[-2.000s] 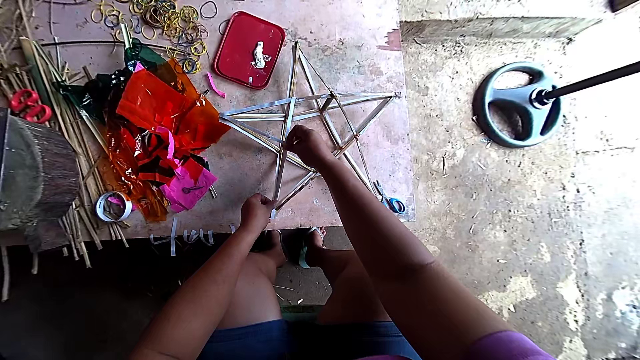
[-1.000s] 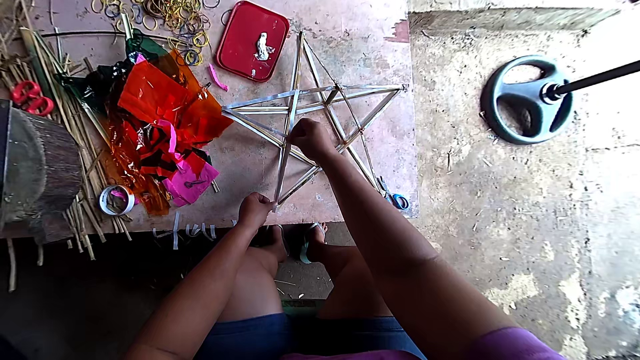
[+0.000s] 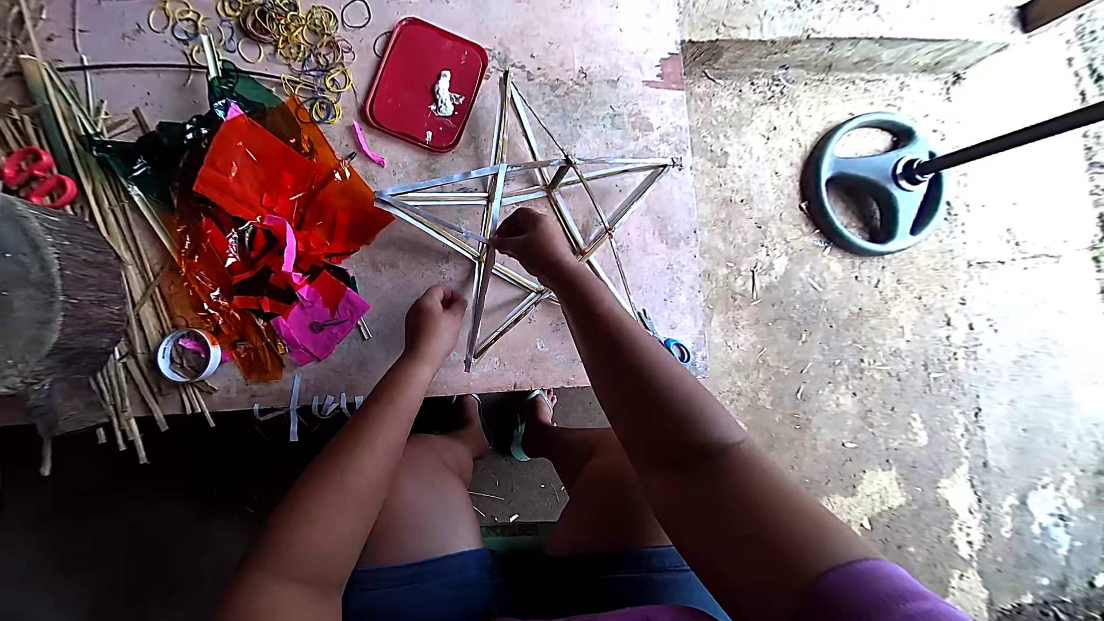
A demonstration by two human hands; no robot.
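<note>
A star-shaped frame of thin bamboo sticks [image 3: 493, 185] lies on the table, its sticks crossing and partly covered with shiny strips. My right hand [image 3: 533, 244] has its fingertips pinched at a stick of the star's left part, near a crossing. Just left of the lower left point is my left hand [image 3: 435, 323], fingers curled with thumb near the index finger; whether something thin is between them cannot be told. Blue-handled scissors [image 3: 677, 350] lie at the star's lower right. Left of the star is a pile of orange, green and pink cellophane [image 3: 259, 181].
A red plastic lid [image 3: 405, 78] with a white lump lies beyond the star, beside rubber bands [image 3: 297, 34]. At left are bamboo sticks [image 3: 142, 293], red-handled scissors [image 3: 52, 185], a tape roll [image 3: 188, 355] and a wooden stump [image 3: 60, 285]. A round base with a pole [image 3: 893, 207] stands on the floor.
My left hand has left the star's lower point and moved up and left, off the frame. My right hand remains at the star's left part.
</note>
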